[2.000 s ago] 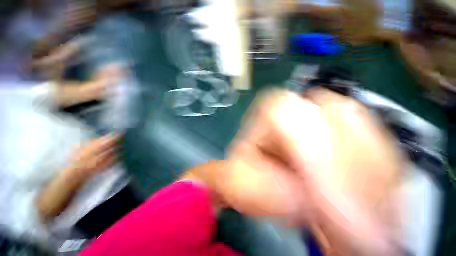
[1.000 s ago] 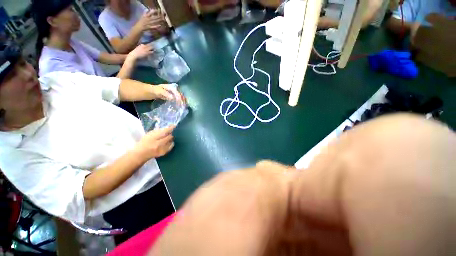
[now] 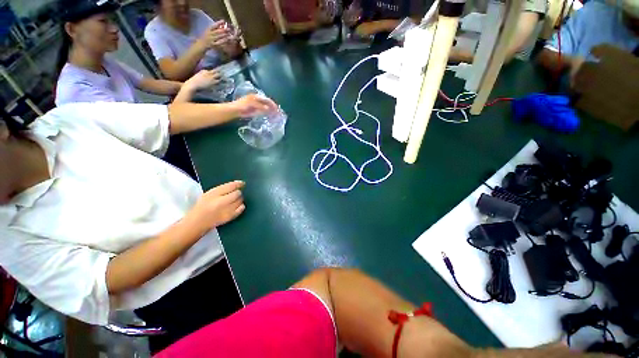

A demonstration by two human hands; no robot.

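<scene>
Black power adapters (image 3: 498, 232) with bundled black cords lie heaped on a white board (image 3: 448, 241) at the right. One cord ends in a barrel plug near the board's left edge. My left arm, in a pink sleeve with a red string bracelet at the wrist, reaches across the bottom. My left hand (image 3: 550, 352) is mostly cut off by the bottom edge beside the adapters, so its fingers and any hold are hidden. My right hand is not in view.
A white cord (image 3: 343, 157) lies looped on the green table (image 3: 280, 210). Pale shelf legs (image 3: 427, 91) stand behind it. A blue cloth (image 3: 546, 112) lies beyond the board. Left, a person's hand touches a clear bag (image 3: 265, 131). A cardboard piece (image 3: 608, 87) is far right.
My blurred arm and hand have moved down and right, uncovering the adapters and board. The neighbour at left has one hand off the clear bag, resting at the table edge.
</scene>
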